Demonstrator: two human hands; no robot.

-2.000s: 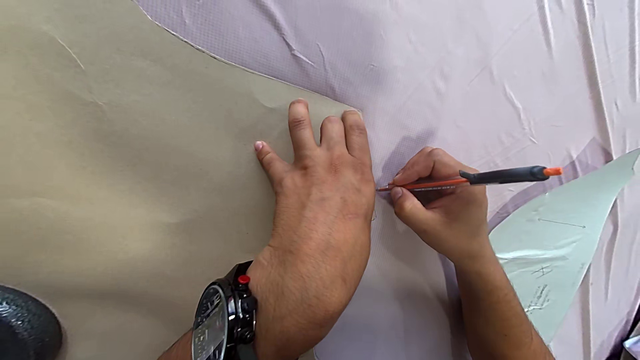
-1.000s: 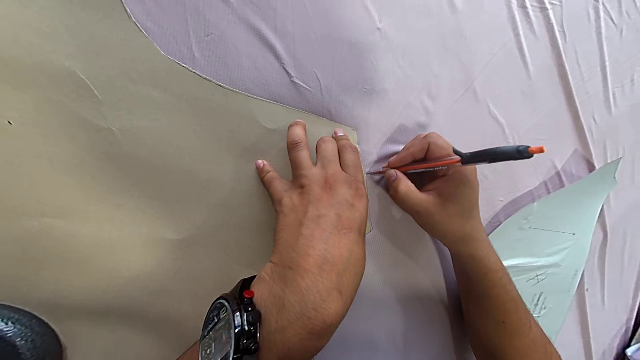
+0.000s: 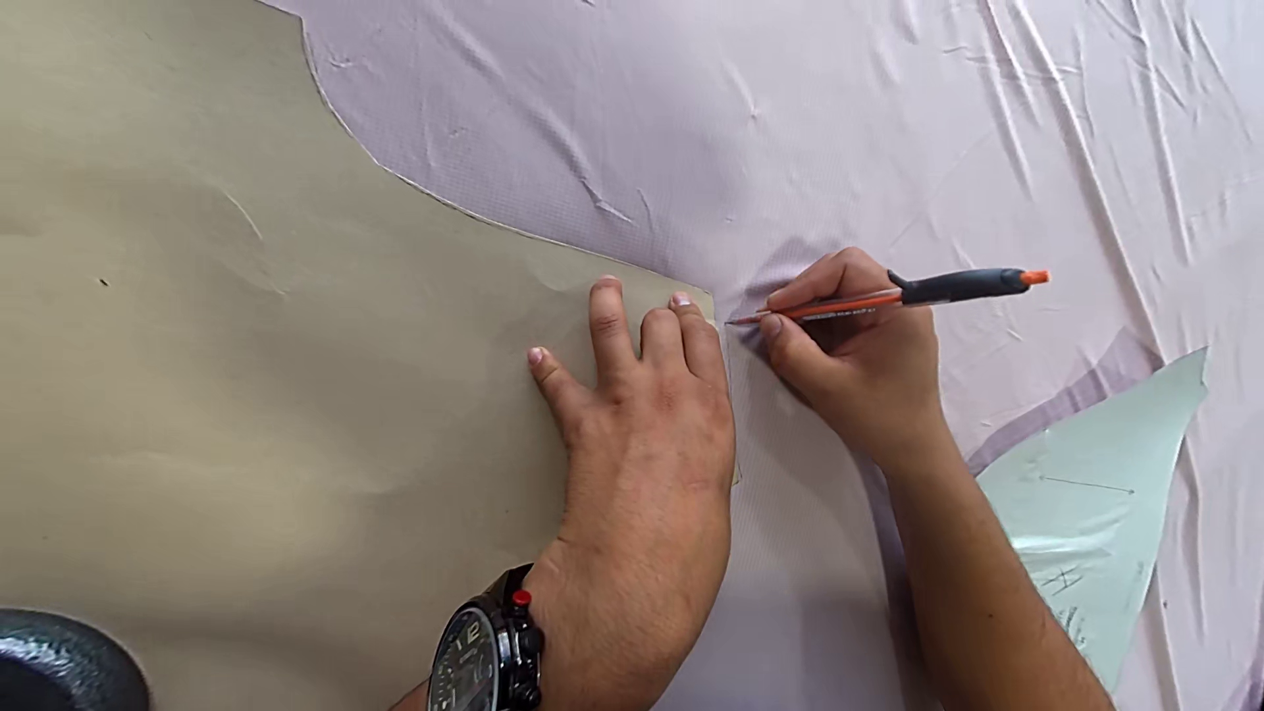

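A large tan paper pattern piece with a curved upper edge lies over pale pink fabric. My left hand, fingers spread, presses flat on the paper near its right edge and wears a black wristwatch. Just beyond that edge, my right hand holds an orange pen with a black grip between thumb and fingers. The pen's tip touches or hovers just over the fabric beside the paper's upper right corner; contact is hard to tell.
At the lower right, partly behind my right forearm, lies a pale green paper piece with handwritten marks. A dark, rounded, shiny object stands on the tan paper at the lower left. The fabric has long wrinkles on the right.
The pen tip in my right hand has moved up along the paper's right edge, toward its upper corner. My left hand stays pressed on the paper.
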